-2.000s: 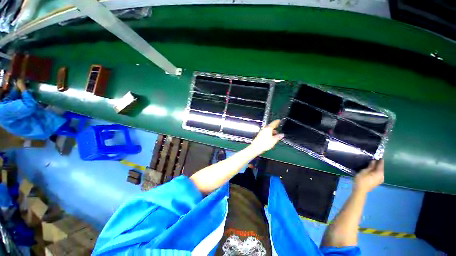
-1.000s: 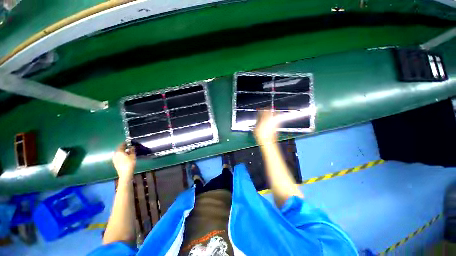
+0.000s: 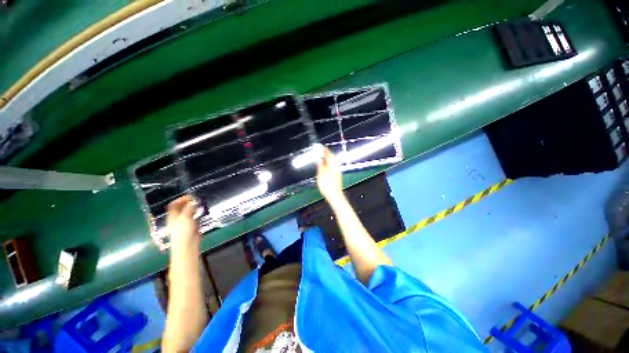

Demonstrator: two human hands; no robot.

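A blister tray with glossy black rectangles in two columns is between my hands, above the bench and tilted up towards the right. My left hand grips its lower left corner, slightly blurred. My right hand grips its right edge near the lower corner. Its left part overlaps another blister tray on the bench, whose left and lower edges show. Its right edge overlaps a third blister tray lying on the bench. The overlapped parts are hidden.
Green bench; darker lane beyond. A small pale box and a red-brown frame stack are at left. A black tray is at far right. Stacked black trays and blue stools stand on the floor.
My hands, earlier on two separate trays lying apart, now hold one tray between them, overlapping both others. The view has shifted and tilted; the stacked black trays at right show more.
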